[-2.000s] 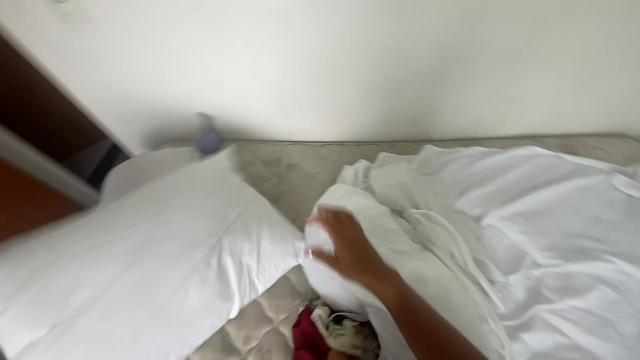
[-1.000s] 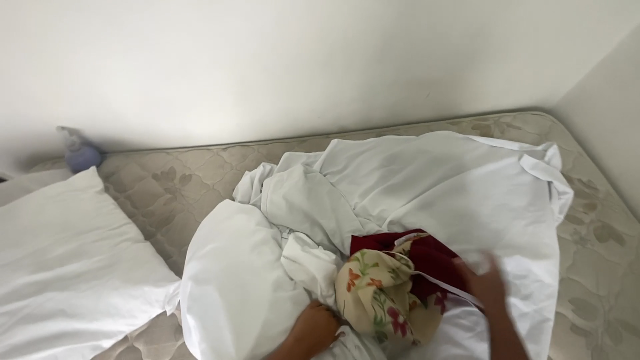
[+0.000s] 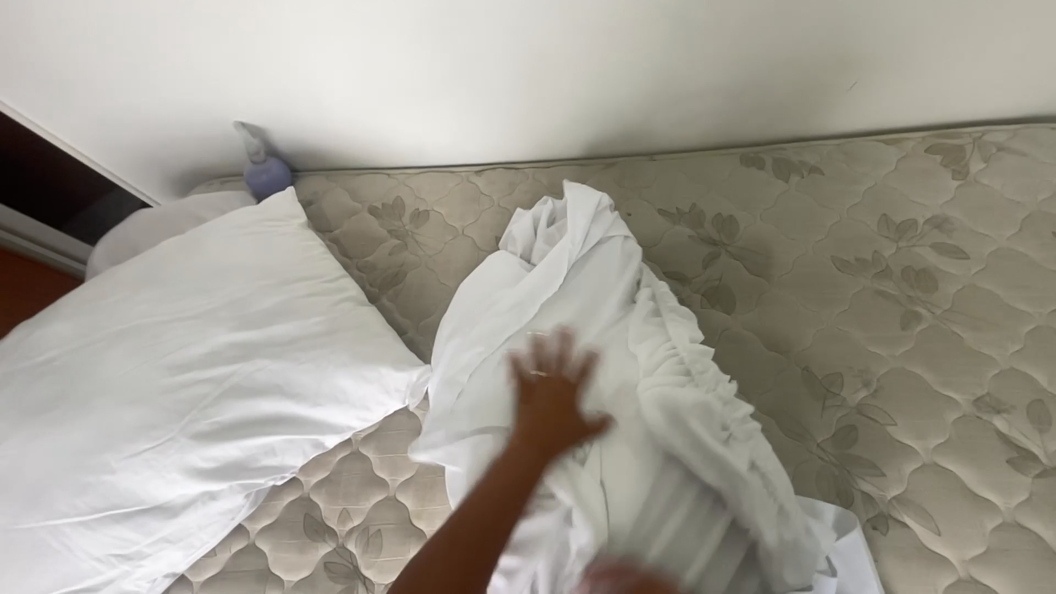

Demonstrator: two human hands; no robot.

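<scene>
My left hand, fingers spread, is over a bunched white sheet with a gathered, ruffled edge; whether it touches the cloth is unclear. A blurred shape that looks like my right hand shows at the bottom edge, in front of the sheet's lower part; its fingers cannot be made out. The sheet lies in a heap on a beige quilted mattress with a leaf pattern. A white pillow rests on the mattress to the left, its corner against the sheet.
A purple pump bottle stands by the white wall, behind the pillow. Part of another pale pillow or cushion shows behind the white one. Dark and reddish-brown furniture is at the left edge.
The white sheet, spread wide over the right side a second ago, is now gathered into a narrower heap. The floral and red cloths seen on it then are out of sight.
</scene>
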